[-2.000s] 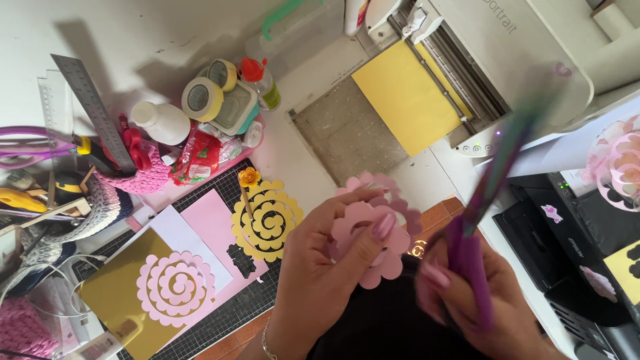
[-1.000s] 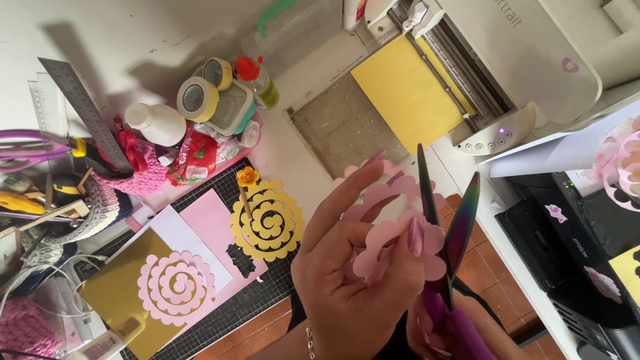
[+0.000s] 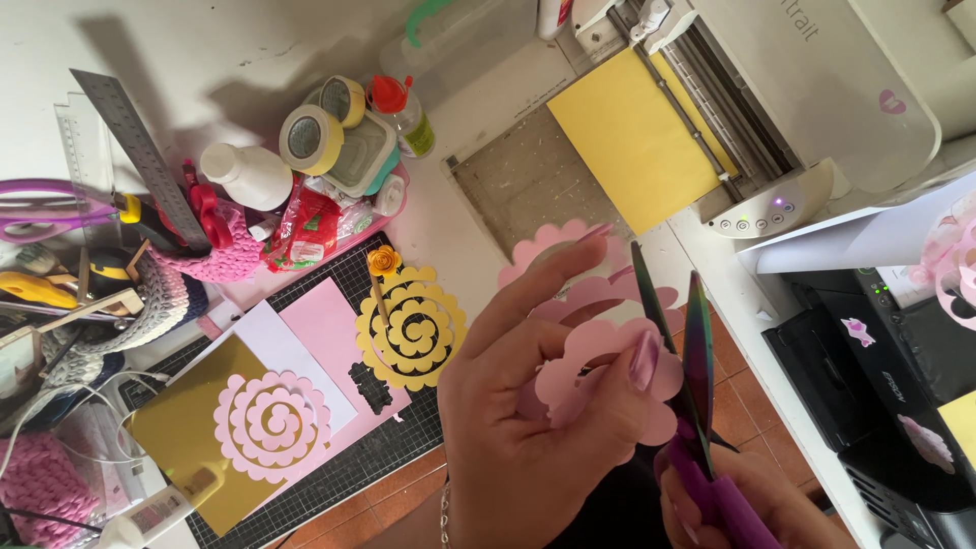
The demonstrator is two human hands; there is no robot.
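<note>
My left hand (image 3: 526, 396) pinches a pink scalloped paper spiral (image 3: 587, 305) between thumb and fingers, with its loops spreading above and behind the fingers. Purple-handled scissors (image 3: 698, 381) with an iridescent blade are in my right hand (image 3: 732, 503), their blades parted and pointing up, right beside the paper's right edge. Whether a blade touches the paper cannot be told. To the left lie a yellow scalloped paper spiral (image 3: 412, 328) and another pink spiral (image 3: 273, 427), the latter on a gold sheet (image 3: 198, 450). A small rolled orange-yellow paper flower (image 3: 383, 261) sits at the yellow spiral's top.
A cutting machine (image 3: 823, 84) holds a yellow sheet (image 3: 640, 137) at the upper right. A black printer (image 3: 862, 366) stands on the right. Tape rolls (image 3: 311, 141), a red-capped bottle (image 3: 404, 114), a metal ruler (image 3: 141, 156) and crocheted holders (image 3: 221, 244) crowd the left, beside a black cutting mat (image 3: 335, 488).
The scissors were a blur to the right of the paper two seconds ago; one second ago and now their blades stand parted beside it. My left hand has turned with the pink spiral.
</note>
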